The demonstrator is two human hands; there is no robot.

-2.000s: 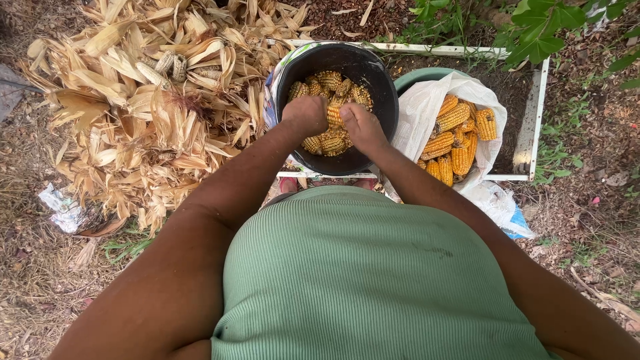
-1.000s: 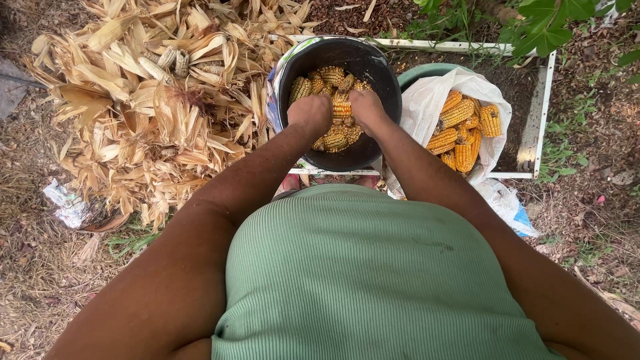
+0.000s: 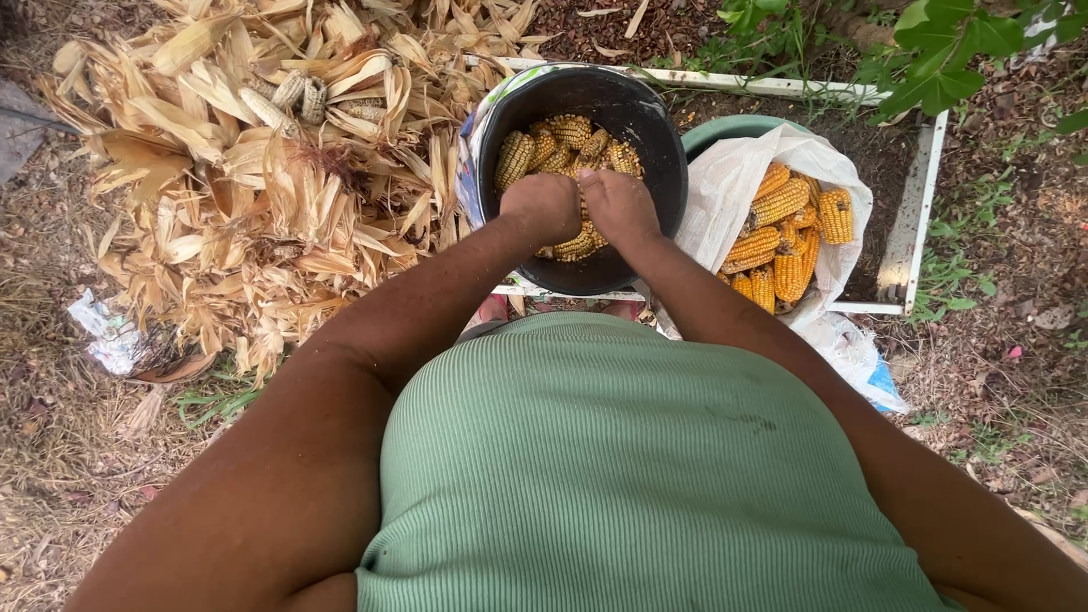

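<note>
Over the black bucket (image 3: pixel 665 153), my left hand (image 3: pixel 542 206) and my right hand (image 3: pixel 619 204) are closed close together, knuckles up. Both grip an ear of dried corn (image 3: pixel 583 204), of which only a little shows between them. Below them in the bucket lie several ears of corn (image 3: pixel 515 160) with yellow kernels and dark gaps. To the right, a white woven sack (image 3: pixel 712 191) stands open in a green tub (image 3: pixel 739 127) and holds several deeper orange ears (image 3: pixel 780 202).
A large pile of dry corn husks (image 3: pixel 204 195) with a few pale ears (image 3: pixel 289 89) lies at the left. A white metal frame (image 3: pixel 925 204) surrounds the bucket and sack. Green leaves (image 3: pixel 939 59) hang at the upper right. Crumpled plastic (image 3: pixel 109 333) lies at the lower left.
Both hands stay together over the bucket; their grip and angle shift slightly. The sack and the husk pile have not moved.
</note>
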